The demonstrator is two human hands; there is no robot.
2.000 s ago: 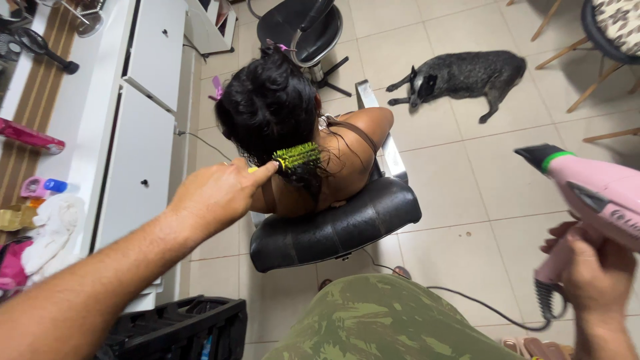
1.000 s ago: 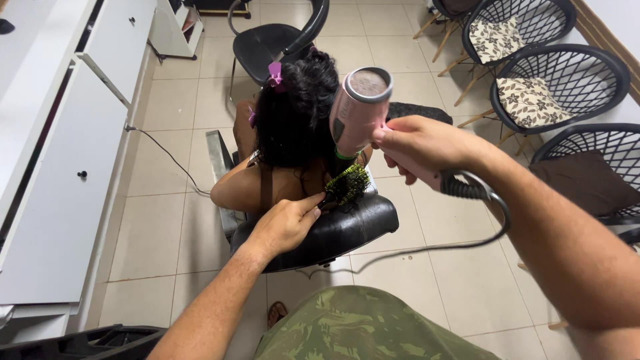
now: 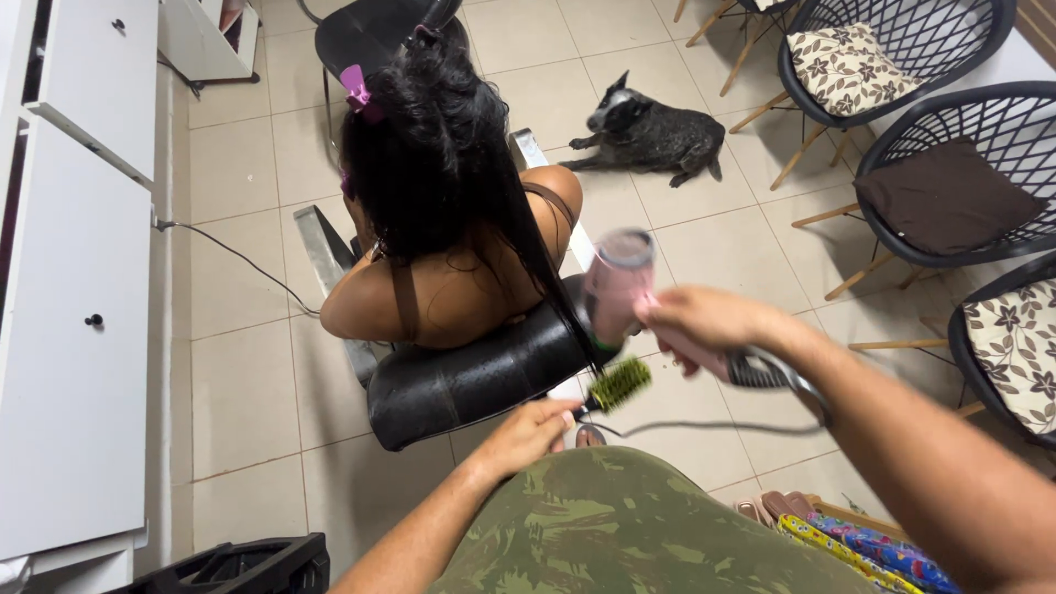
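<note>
A person with long dark hair (image 3: pixel 429 157) sits with their back to me in a black salon chair (image 3: pixel 487 375); purple clips (image 3: pixel 356 92) hold part of the hair up. My left hand (image 3: pixel 528 433) grips the handle of a round hairbrush (image 3: pixel 620 384) with yellow-green bristles, just behind the backrest. A straight strand runs down over the chair's right side, its ends at the brush. In my right hand (image 3: pixel 701 322) is a pink hair dryer (image 3: pixel 619 289), blurred, its green-ringed nozzle pointing down close above the brush and the strand.
A dog (image 3: pixel 660 136) lies on the tiled floor beyond the chair. Woven black chairs (image 3: pixel 973 177) with cushions line the right side. White cabinets (image 3: pixel 74 330) stand at left, with a power cord (image 3: pixel 239 257) running from there. The dryer's cord (image 3: pixel 709 425) hangs behind the chair.
My left hand has drawn the brush down and away from the head, to behind the backrest. The dryer, off to the right two seconds ago, was brought to the hair and has followed the brush down.
</note>
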